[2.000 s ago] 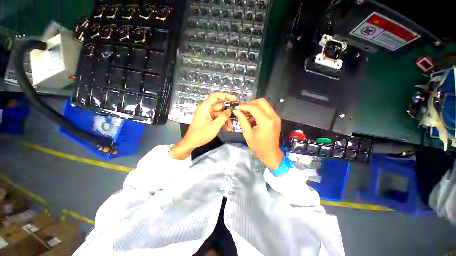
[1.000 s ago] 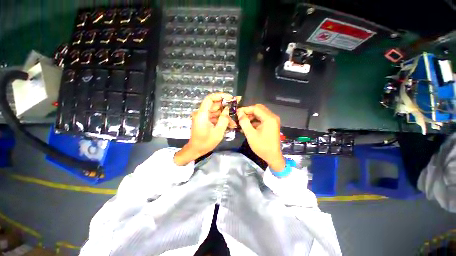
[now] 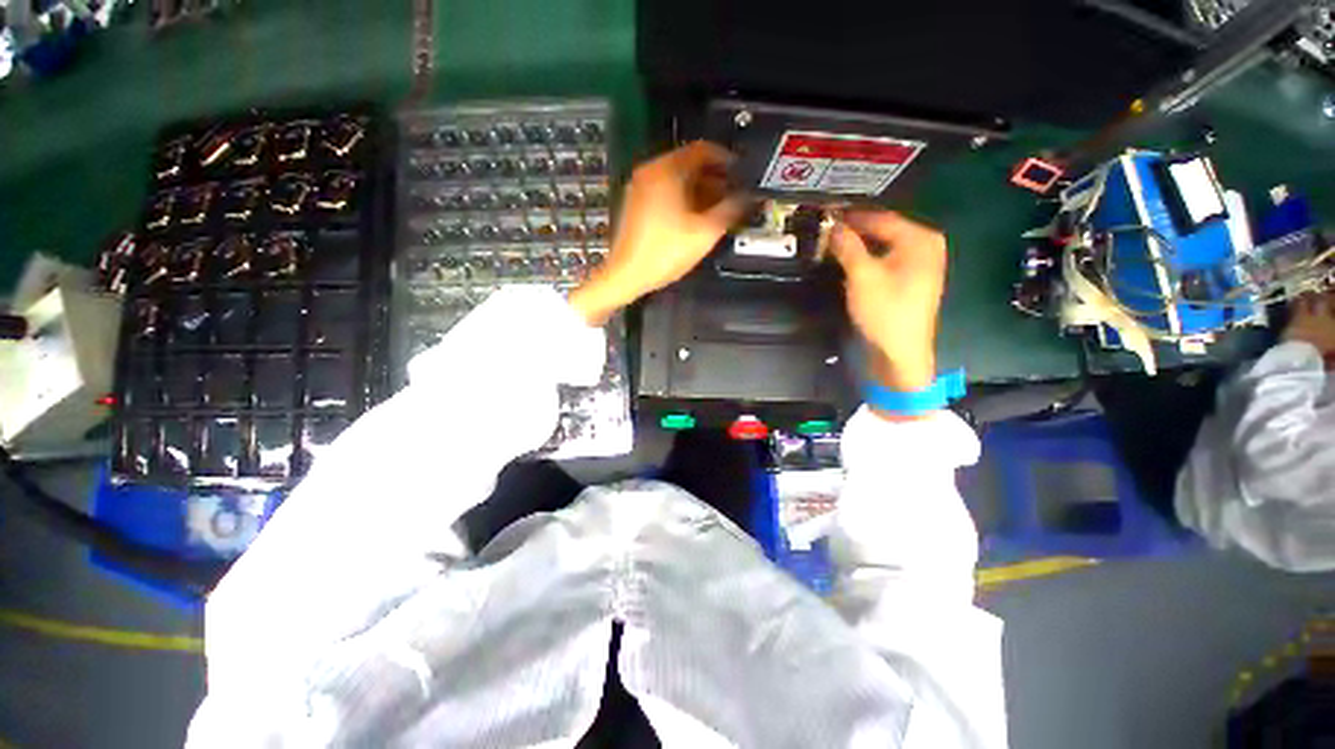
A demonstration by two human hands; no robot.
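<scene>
The silver-white fixture nest (image 3: pixel 764 246) sits on the black plate of the machine (image 3: pixel 739 325). My left hand (image 3: pixel 677 220) is at the left side of the nest, fingers bent toward it; its fingertips are blurred. My right hand (image 3: pixel 887 266) is at the right side of the nest, thumb and fingertips close together at a small dark and coppery part (image 3: pixel 820 234) at the nest. The part is blurred and partly hidden, so whether it is seated in the nest cannot be told. A blue band is on my right wrist.
A black blister tray (image 3: pixel 234 351) and a clear blister tray (image 3: pixel 505 198) lie to the left. A red-and-white label (image 3: pixel 842 163) is behind the nest. Push buttons (image 3: pixel 748 426) line the machine's front. A blue wired device (image 3: pixel 1171 249) and another person's sleeve (image 3: pixel 1271 454) are right.
Both hands have moved from in front of the clear tray forward and right to the nest, and are now apart on its two sides. The view has shifted, with the machine nearer the centre.
</scene>
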